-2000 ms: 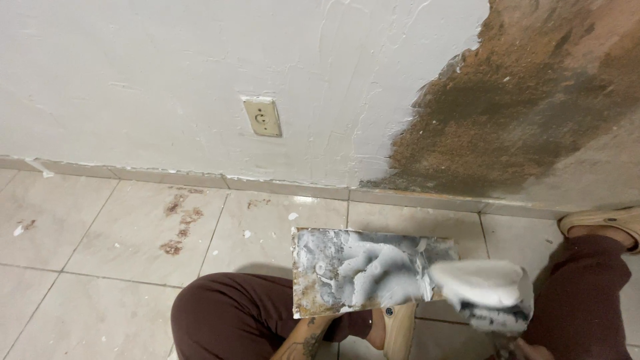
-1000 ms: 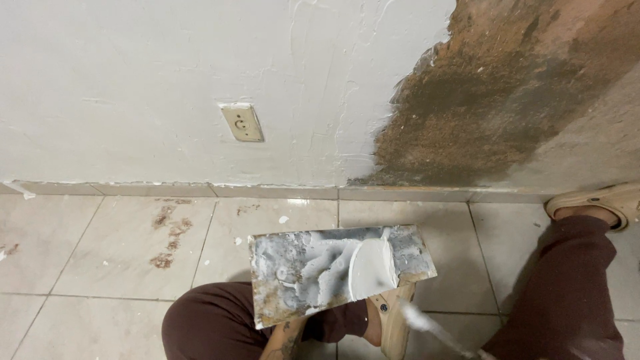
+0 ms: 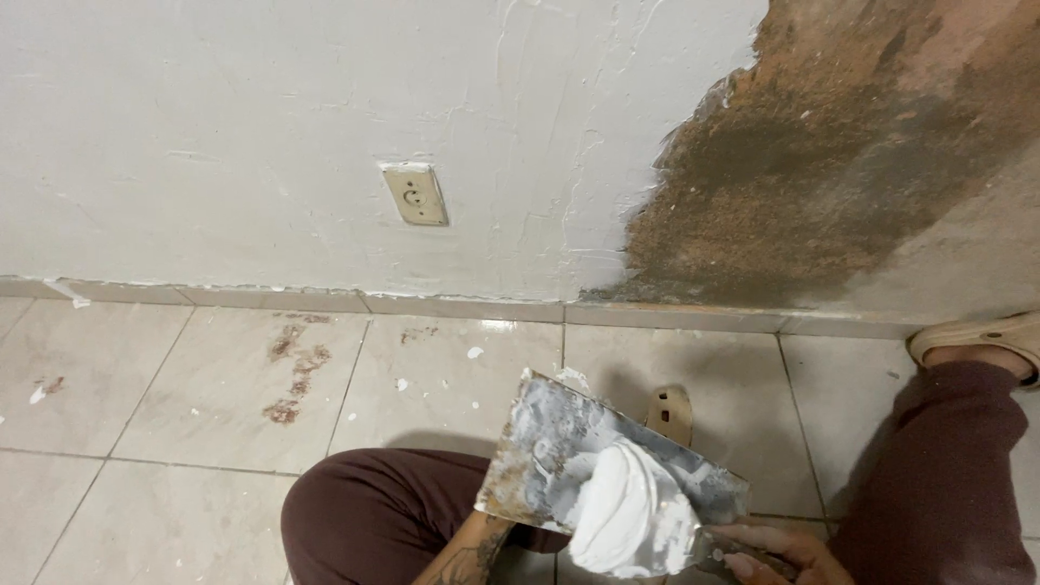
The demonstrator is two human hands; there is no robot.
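Observation:
My right hand (image 3: 772, 552), at the bottom right of the middle, is closed on the handle of a putty knife (image 3: 682, 532). A thick mound of white putty (image 3: 621, 508) covers the knife's blade, over the near edge of a metal plate (image 3: 532, 455) smeared with putty. That plate is tilted, above my left forearm (image 3: 471, 552); my left hand is hidden beneath it, so its grip cannot be seen. Beyond them stands the wall, with white putty (image 3: 520, 146) on its left part and a bare brown patch (image 3: 756, 187) on its right.
A beige electrical outlet (image 3: 415, 195) is set in the wall. Tile baseboard (image 3: 463, 307) runs along its foot. Putty bits and reddish-brown stains (image 3: 301, 374) mark the tiled floor. My bent knee (image 3: 366, 512) is at the left, my other leg (image 3: 934, 479) at the right, in beige clogs (image 3: 975, 337).
The putty on the plate has been gathered into a mound on the putty knife. The plate has turned, its right end now lower and nearer to me.

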